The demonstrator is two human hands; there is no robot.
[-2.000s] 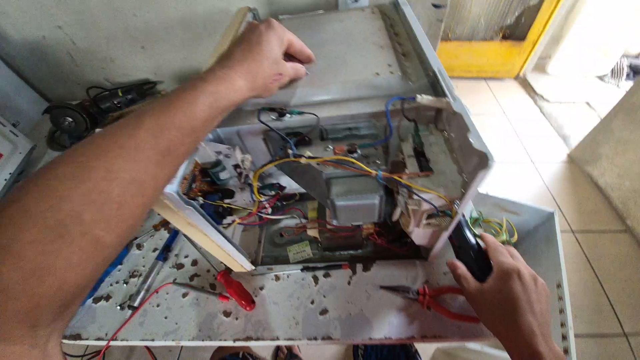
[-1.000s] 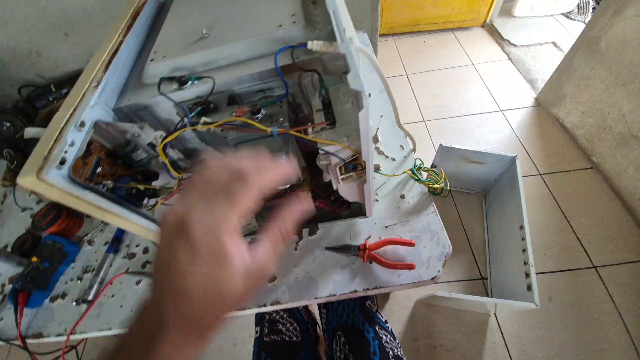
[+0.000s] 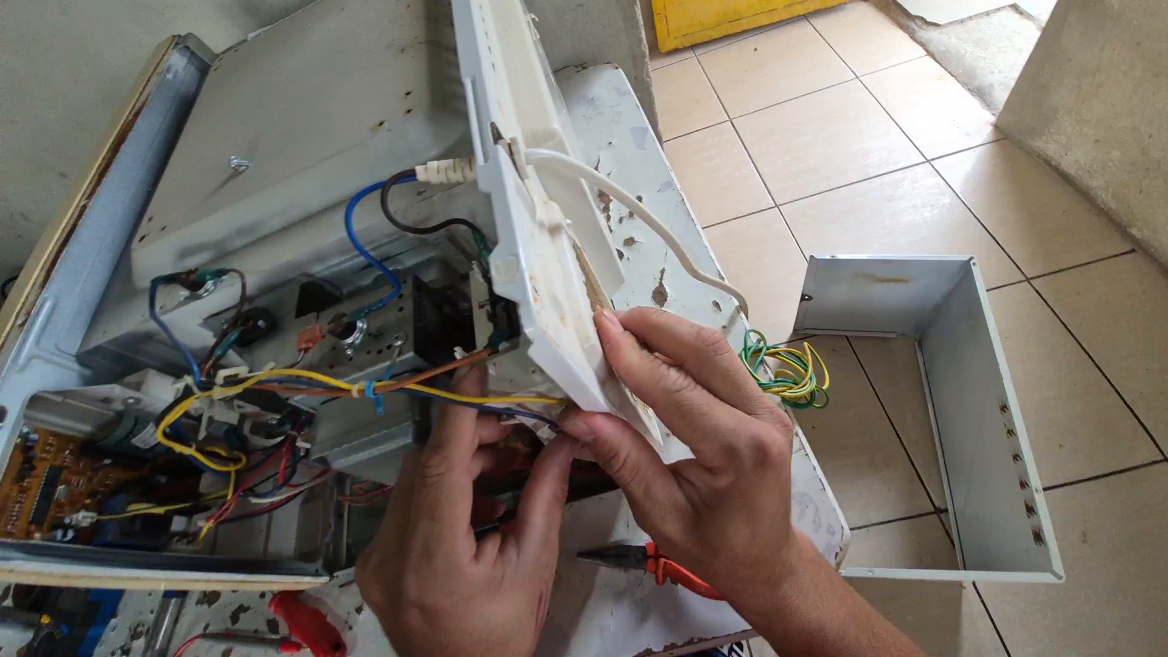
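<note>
A microwave oven with its cover off exposes a metal transformer (image 3: 365, 447), a brown circuit board (image 3: 41, 484) and a wiring bundle of yellow, blue and brown wires (image 3: 365, 387). My right hand (image 3: 703, 447) grips the edge of the white rear panel (image 3: 547, 292) near its lower corner. Inside the housing, my left hand (image 3: 474, 529) reaches behind that corner, its thumb close to my right thumb where the yellow and dark wires end. What its fingers touch is hidden. Pliers with red handles (image 3: 671, 573) lie partly under my right forearm.
The oven rests on a worn white tabletop (image 3: 630, 192). A white power cord (image 3: 657, 228) and coiled green-yellow wire (image 3: 789, 370) hang at its right edge. The metal cover (image 3: 990, 411) stands on the tiled floor. A red-handled tool (image 3: 306, 625) and a blue meter (image 3: 87, 620) lie in front.
My right hand has come onto the rear panel. My left hand, earlier above the oven, is now inside near the panel's corner. The black object my right hand held two seconds ago is out of sight.
</note>
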